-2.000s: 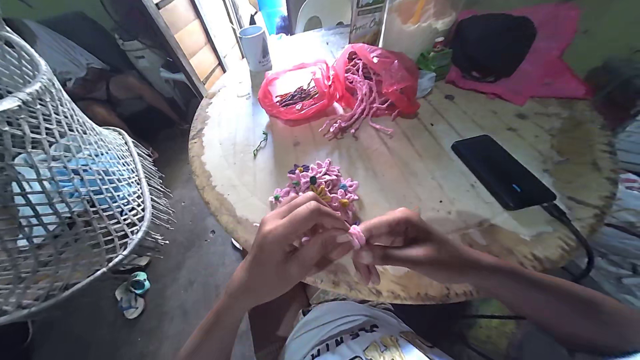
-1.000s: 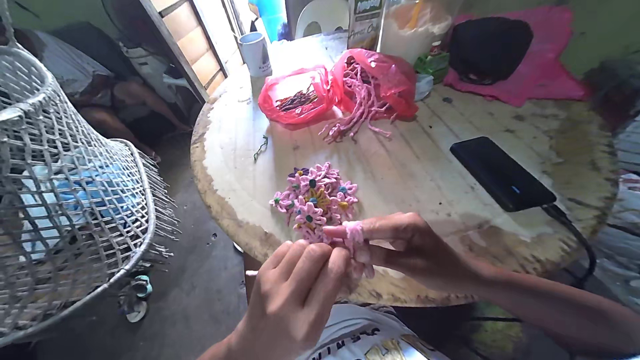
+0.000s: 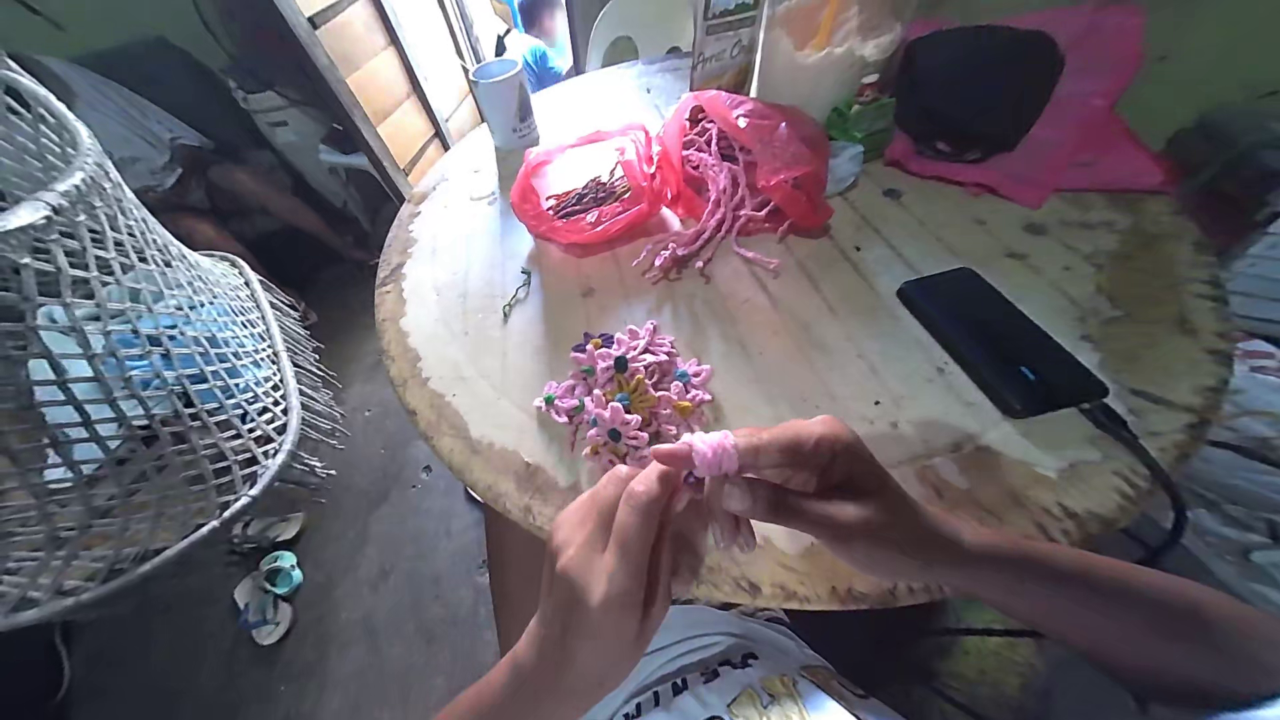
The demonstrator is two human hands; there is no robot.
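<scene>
Pink yarn (image 3: 714, 454) is wrapped in loops around the index finger of my right hand (image 3: 835, 485), over the near edge of the round table. My left hand (image 3: 615, 545) meets it from the left, its fingertips pinched close beside the loops; what they pinch is partly hidden. Just beyond my hands lies a pile of small pink yarn flowers (image 3: 625, 390) with coloured centres, a yellow one among them. Farther back, pink yarn strands (image 3: 715, 190) spill from a red plastic bag (image 3: 800, 160). Another red bag (image 3: 535, 195) holds thin dark strands (image 3: 588, 195).
On the round wooden table (image 3: 440, 400) are a short dark green strand (image 3: 517, 293), a mug (image 3: 505, 105), a black power bank (image 3: 1003, 340) with a cable (image 3: 1150, 450), and a black cap (image 3: 978, 90) on pink cloth (image 3: 1090, 100). A woven hanging chair (image 3: 280, 370) stands left; a person sits behind it.
Compared with two seconds ago, more pink yarn is wound around my right index finger. My left hand has dropped from beside that finger, then come back up close to the loops.
</scene>
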